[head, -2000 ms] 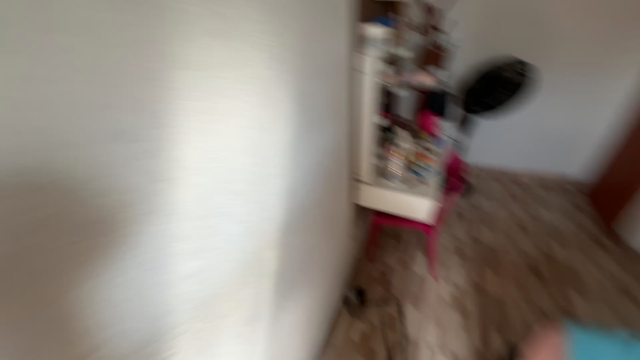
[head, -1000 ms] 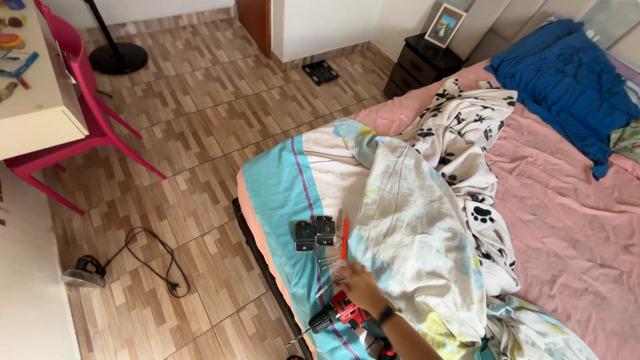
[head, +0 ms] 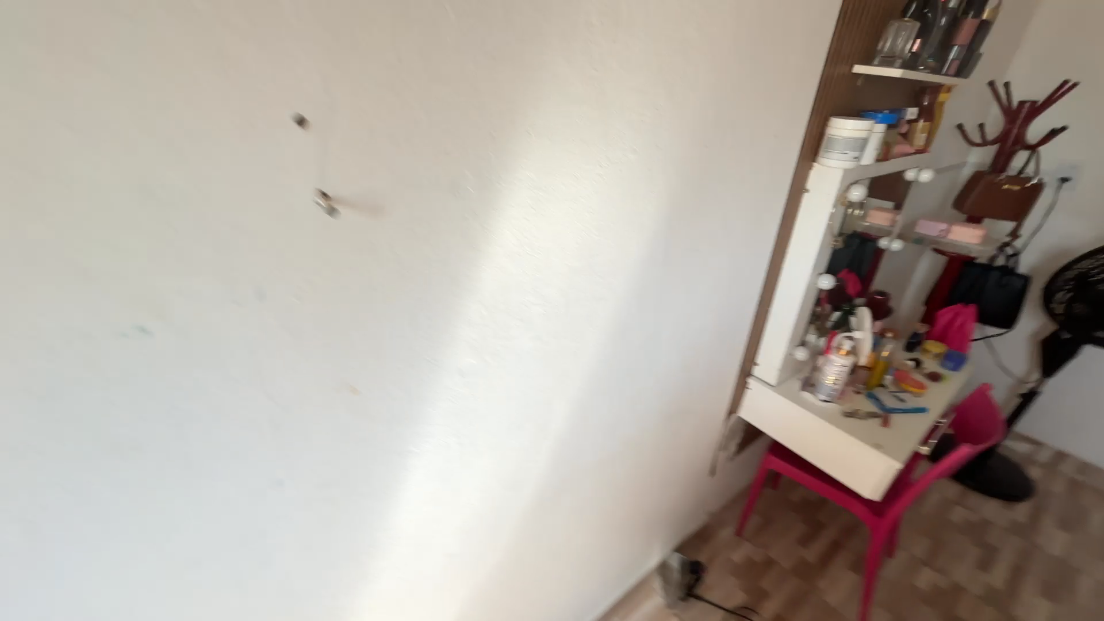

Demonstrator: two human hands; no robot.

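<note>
Neither of my hands shows in the head view now, so what they hold or touch is hidden. A white wall (head: 414, 345) fills the left and middle of the view. From it a small metal fitting (head: 326, 203), perhaps a screw or hook, sticks out. Slightly above and to its left is a small dark spot (head: 300, 121), either a hole or a plug; blur hides which. A band of light runs diagonally down the wall.
At the right stands a white vanity table (head: 828, 440) with cosmetics, shelves and a mirror. A pink plastic chair (head: 875, 517) is tucked at it. Behind are a black pedestal fan (head: 1035, 379) and a coat rack (head: 1018, 129) with bags. A corded object (head: 680, 578) lies by the wall's foot.
The view has swung from the bed and floor to the wall. A hand that was over the bed beside a red and black drill is out of sight now.
</note>
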